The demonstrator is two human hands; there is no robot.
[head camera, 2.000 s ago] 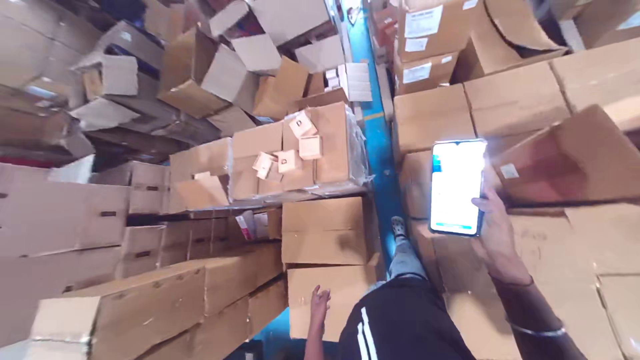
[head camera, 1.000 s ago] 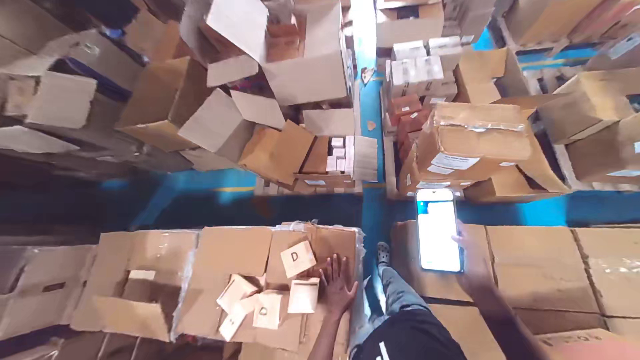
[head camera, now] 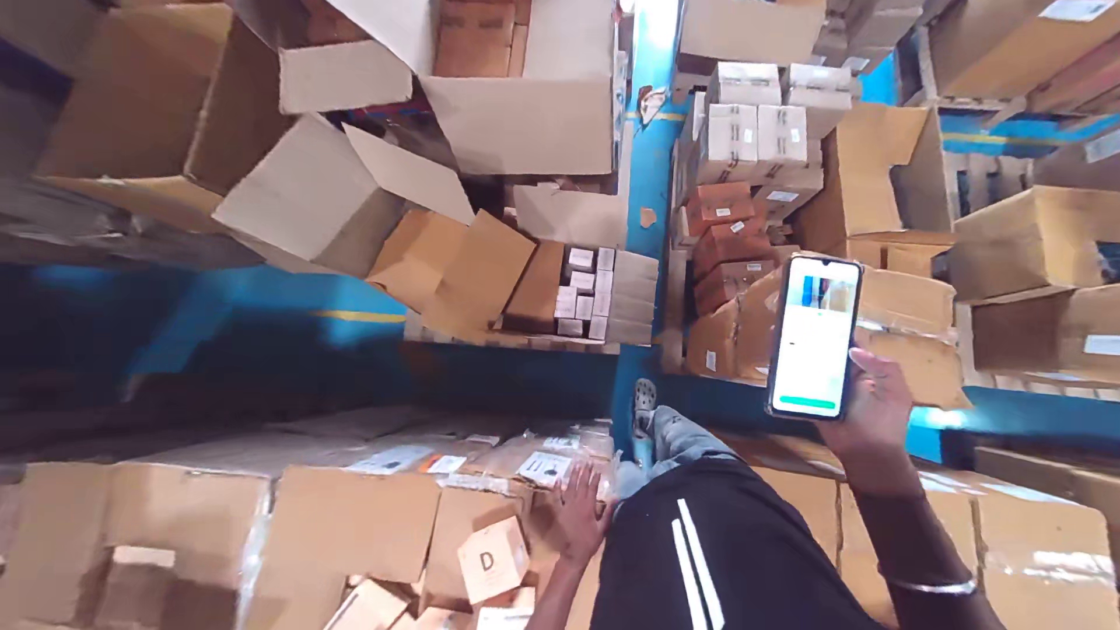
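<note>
My right hand (head camera: 875, 398) is closed around a smartphone (head camera: 815, 337) with a lit screen, held upright over the boxes at the right. My left hand (head camera: 582, 516) lies with its fingers spread on the edge of a large cardboard carton (head camera: 350, 534) at the bottom, near a wrapped side that bears labels. Just left of that hand a small cardboard box (head camera: 493, 560) marked with a letter D rests on the carton. More small boxes (head camera: 372, 604) lie beside it, partly cut off by the bottom edge.
Ahead stands an open carton with small white boxes (head camera: 584, 293). Red-brown boxes (head camera: 724, 210) and stacked pale cartons (head camera: 744, 136) are at the right. Large open cartons (head camera: 525, 122) fill the upper left. A blue floor aisle (head camera: 646, 236) with a scrap of cardboard runs between the rows.
The view has moved forward along the aisle. My left hand, first in the air, came down by the small boxes and is now at the carton's edge. The phone stays in my right hand.
</note>
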